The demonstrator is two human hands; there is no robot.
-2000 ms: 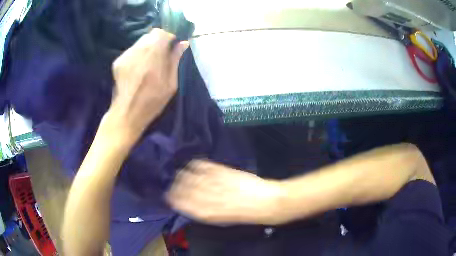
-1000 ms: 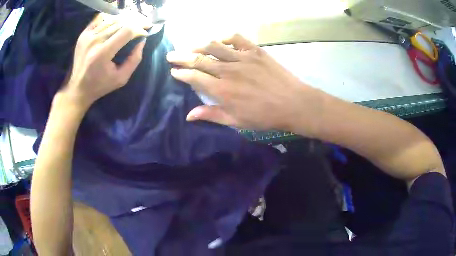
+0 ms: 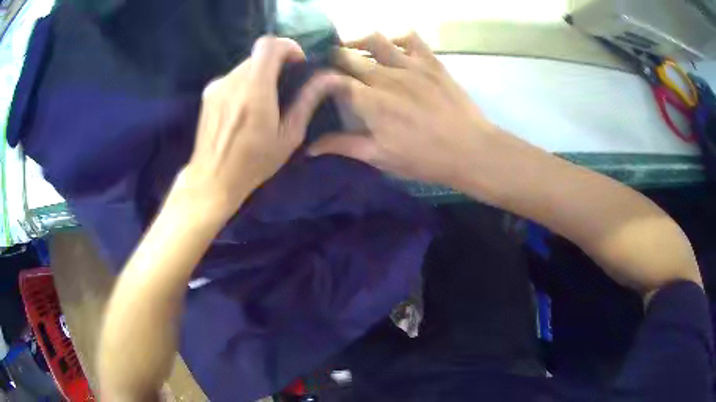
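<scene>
A large dark navy cloth [image 3: 314, 259] lies over the left of the table and hangs down over the lap. My left hand [image 3: 251, 118] pinches a fold of it between thumb and fingers near the top centre. My right hand [image 3: 408, 110] is just to the right, fingers bent over the same part of the cloth, its thumb low against it. The fingertips are close together and the cloth between them is blurred. The presser foot and needle cannot be made out.
The white table [image 3: 565, 102] has a green front edge [image 3: 628, 166]. Scissors with red and yellow handles [image 3: 677, 98] lie at the right beside a pale box [image 3: 652, 27]. A red slotted crate [image 3: 49, 334] and a tan board [image 3: 78, 275] are at lower left.
Since a second ago, my left hand has moved right and a little down, bringing cloth along. My right hand's fingers have come closer to it. The machine parts at the top are no longer visible.
</scene>
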